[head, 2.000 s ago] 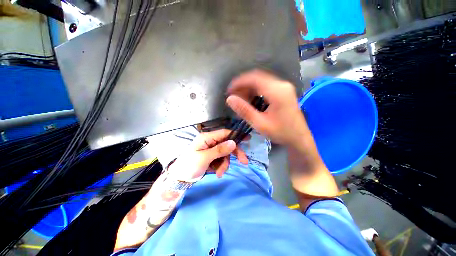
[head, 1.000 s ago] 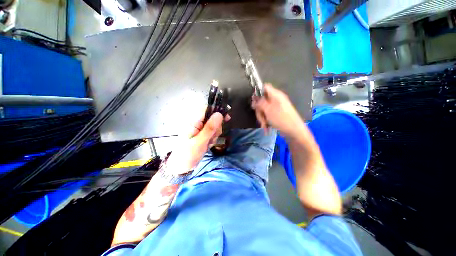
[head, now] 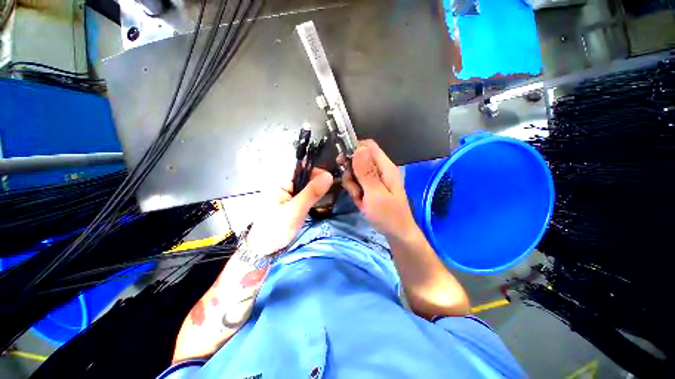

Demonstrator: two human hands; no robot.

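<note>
My left hand [head: 300, 198] holds a small bunch of black cable ends [head: 303, 148] upright over the front edge of the grey work plate [head: 400, 89]. My right hand [head: 374, 181] grips the near end of the silver loading bar [head: 323, 70], which points away from me over the plate. Small light blocks stick out along the bar's left edge. The cable ends are just left of the bar's near part. Whether they touch it I cannot tell, and my right fingertips are partly hidden.
Long black cables [head: 181, 111] run across the plate's left side. A blue scrap bucket [head: 492, 203] with dark bits stands right of the plate. Hanging cable bundles [head: 614, 192] fill the far right, and more hang at left. Another blue bucket [head: 63, 318] is at lower left.
My right hand first came away from the cable ends and took hold of the loading bar. It has since brought the bar left, beside the cable ends in my left hand.
</note>
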